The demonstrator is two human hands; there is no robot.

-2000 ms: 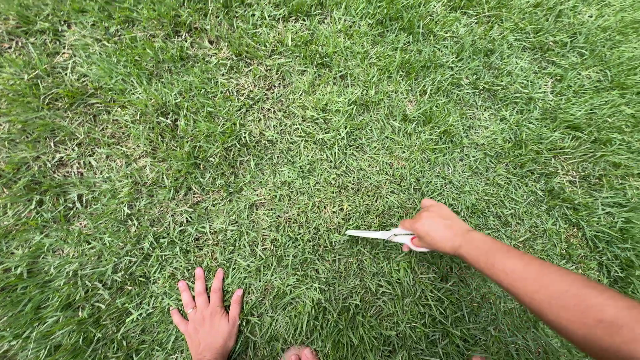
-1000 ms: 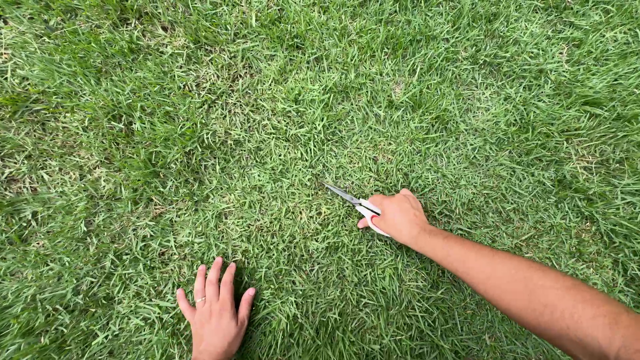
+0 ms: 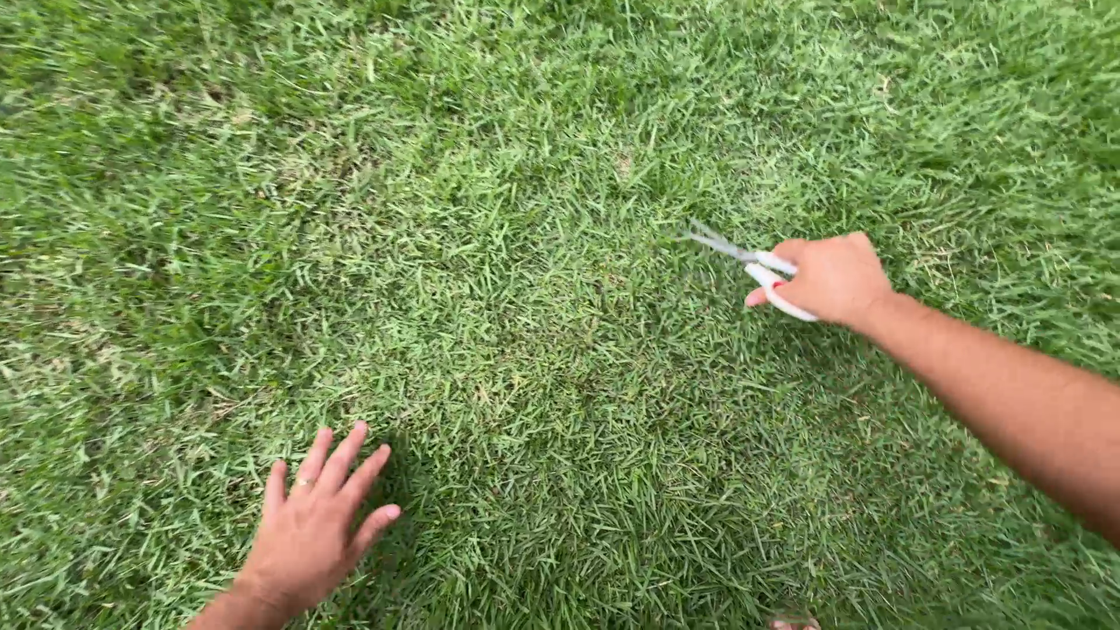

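Observation:
A pair of scissors with white handles and a red inner part is held in my right hand, right of the middle. Its metal blades stand slightly apart and point up and to the left, over or among the grass blades; whether they touch any is blurred. At the lower left, my left hand has its fingers spread, palm down, on or just above the grass, with a ring on one finger. It holds nothing.
Grass covers the whole view. Paler, drier patches show at the left, and longer grass stands at the upper right. A small bit of skin, perhaps a toe, shows at the bottom edge.
The blades were together two seconds ago and now stand apart. My right hand has turned the scissors so that they point more upward than at first. The view has shifted somewhat.

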